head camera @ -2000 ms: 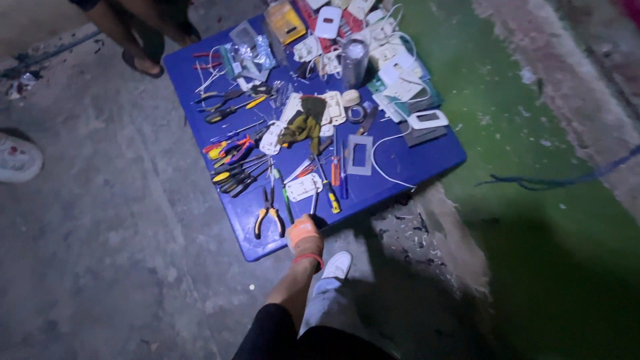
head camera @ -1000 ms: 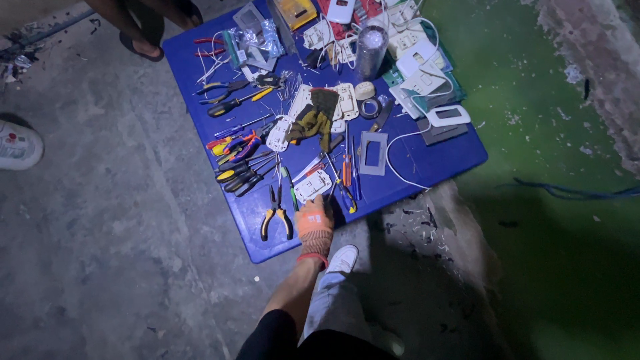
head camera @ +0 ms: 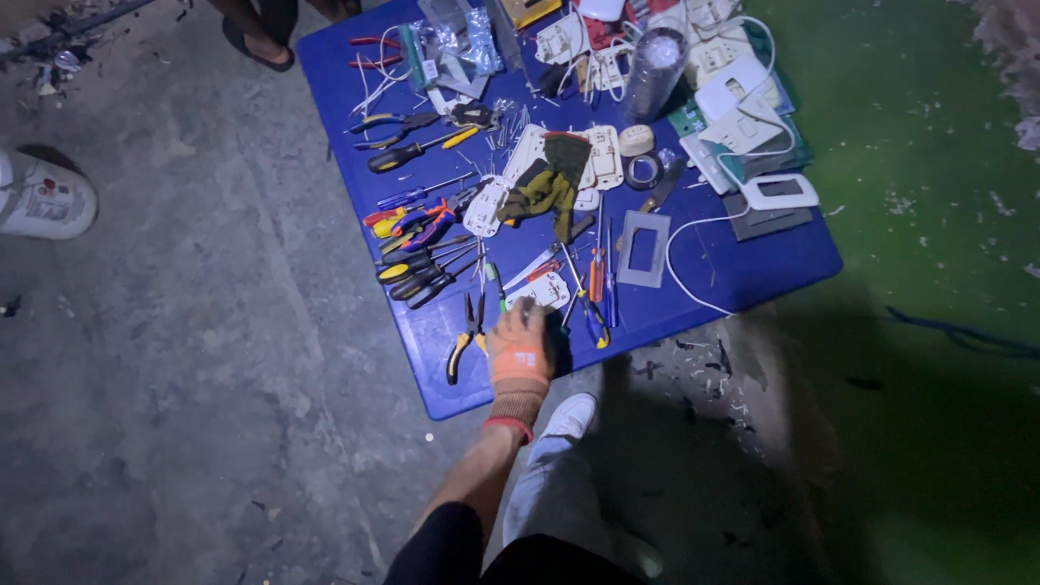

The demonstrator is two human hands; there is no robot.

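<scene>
My left hand [head camera: 520, 349], in an orange-palmed work glove with a brown cuff, lies near the front edge of the blue table [head camera: 455, 398]. Its fingertips reach the lower edge of a white electrical mounting plate [head camera: 540, 292]; whether they grip anything is hidden. Just left of the hand are black-and-yellow pliers [head camera: 463, 345], and a green-handled tool [head camera: 497, 286] lies above it. To the right are a blue-and-yellow screwdriver [head camera: 595, 323] and an orange-handled screwdriver [head camera: 597, 276]. Beyond the plate, a dark green glove [head camera: 548, 191] rests on several white plates. My right hand is out of view.
More pliers and screwdrivers [head camera: 414, 280] lie along the left side. A clear cylinder [head camera: 654, 73], black tape roll [head camera: 643, 171], knife [head camera: 665, 187], grey frame [head camera: 644, 249] and corded white switch plates [head camera: 739, 89] occupy the right. A person's foot [head camera: 264, 45] and white bucket [head camera: 49, 195] are beyond.
My left hand has moved forward from the table's front edge, and its fingertips now reach the white mounting plate. The view has shifted a little.
</scene>
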